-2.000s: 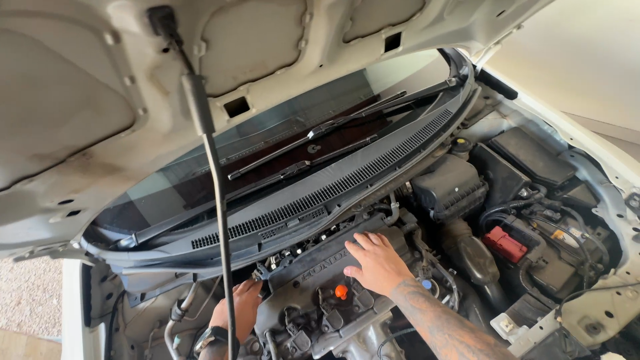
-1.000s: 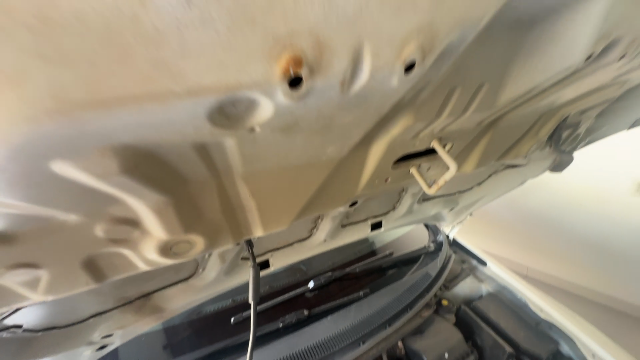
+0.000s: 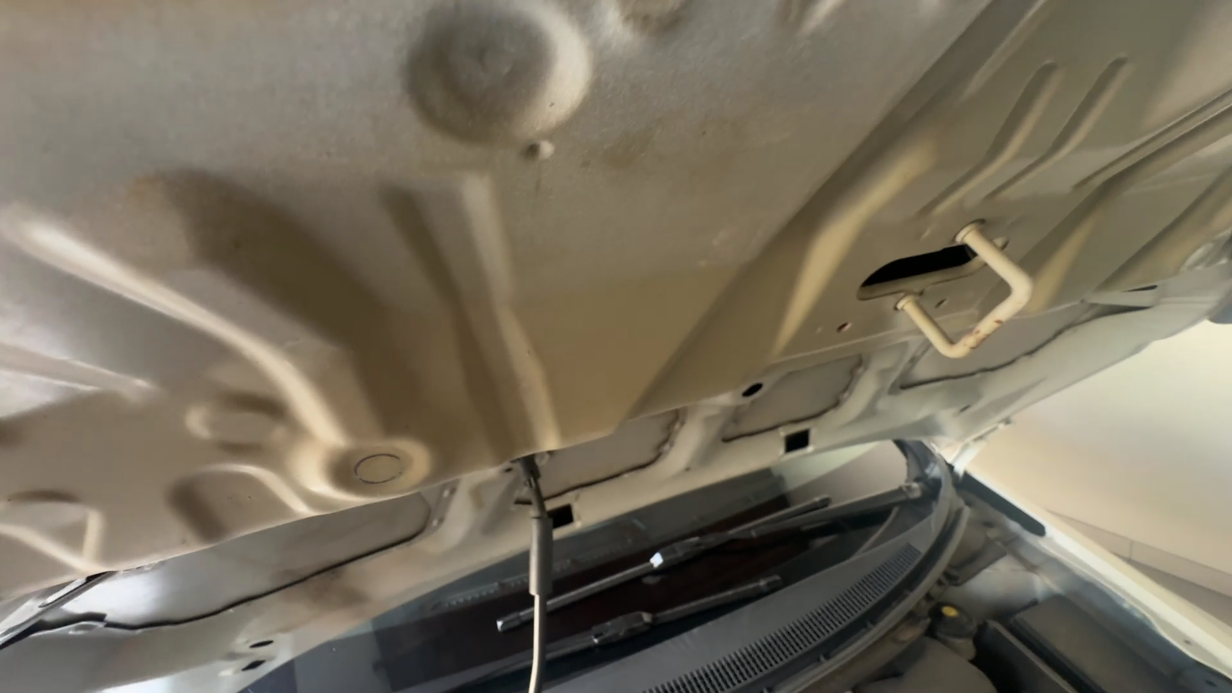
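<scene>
Neither my left hand nor my right hand shows in the head view. The underside of the car's raised hood (image 3: 616,221) fills most of the picture. Its bent metal striker loop (image 3: 1011,303) hangs beside a dark slot at the right. A prop rod (image 3: 539,577) with a grey sleeve runs from the hood down past the lower edge of the picture.
Beyond the rod lie the windshield wipers (image 3: 664,558) and the slotted cowl panel (image 3: 808,616). Part of the engine bay shows at the lower right, with a yellow-marked reservoir cap (image 3: 951,612). A pale fender edge (image 3: 1136,577) and a light wall (image 3: 1136,433) stand at the right.
The view has tilted up sharply from the engine to the hood's underside. Both hands, seen on the engine cover two seconds ago, are out of the picture.
</scene>
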